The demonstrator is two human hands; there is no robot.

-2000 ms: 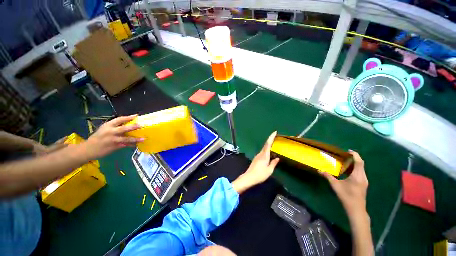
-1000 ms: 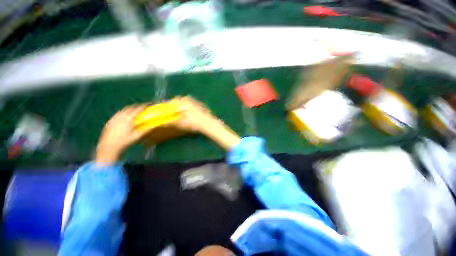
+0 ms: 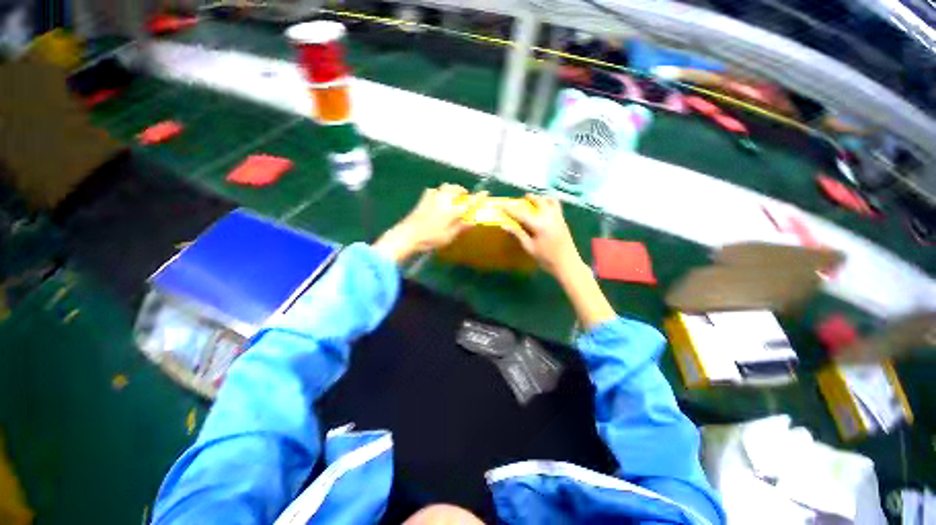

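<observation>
A yellow retail box (image 3: 488, 246) is held upright over the green belt, straight ahead. My left hand (image 3: 439, 217) grips its top left, and my right hand (image 3: 539, 228) grips its top right. The fingers of both hands are along its top edge; its lid looks closed, but blur hides the detail. Several dark cards (image 3: 525, 367) lie fanned on the black mat (image 3: 441, 410) below the box. The bench scale (image 3: 246, 269), with a blue platform, stands at left with nothing on it.
A signal tower light (image 3: 330, 92) stands behind the scale. A mint fan (image 3: 590, 144) is by the white rail (image 3: 431, 138). Open boxes (image 3: 734, 347) with brown flaps stand at right, above a white pile (image 3: 790, 477). A red square (image 3: 623, 260) lies on the belt. Brown cardboard (image 3: 51, 128) is far left.
The view has swung right, then partly back left. Both hands have stayed on the yellow box, which has turned from a tilted to an upright pose. The other person's hands and box are gone from view.
</observation>
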